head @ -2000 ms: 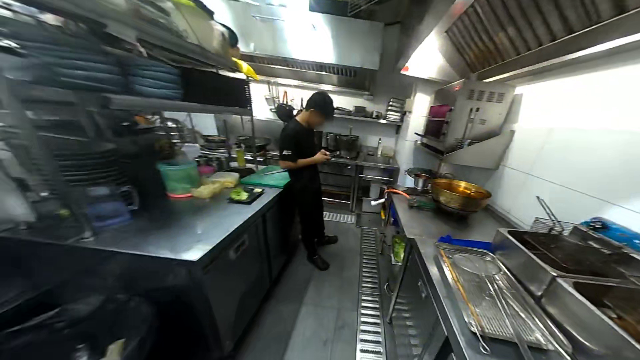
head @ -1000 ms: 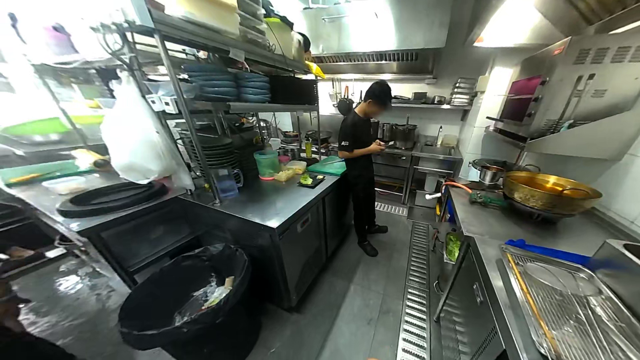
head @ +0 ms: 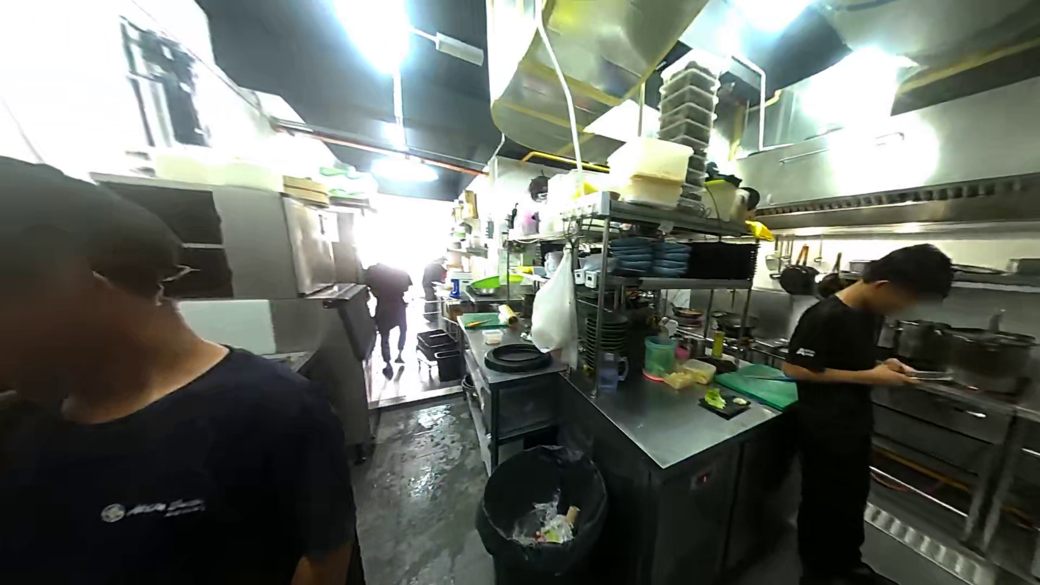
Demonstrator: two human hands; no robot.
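Neither my left hand nor my right hand shows in the head view. Nearest in front stands a black-lined bin point(head: 540, 508) with scraps inside. Behind it is a steel counter point(head: 642, 418), which bears a green cutting board point(head: 757, 385), a small black tray point(head: 725, 405) with green leaves, a green plastic container point(head: 659, 357) and a clear jug point(head: 608, 371). A white plastic bag point(head: 554, 309) hangs from the rack beside the counter. Black ring-shaped items point(head: 517, 357) lie on the side table.
A person in a dark shirt point(head: 203, 471) stands close at the left. Another person in black point(head: 837, 390) stands at the right, holding a phone-like object. Farther people are in the bright passage. The aisle floor point(head: 422, 479) looks wet.
The view has swung far to the left. A person in a dark shirt now shows close at the left. The right-hand counter with the brass pan has left the view.
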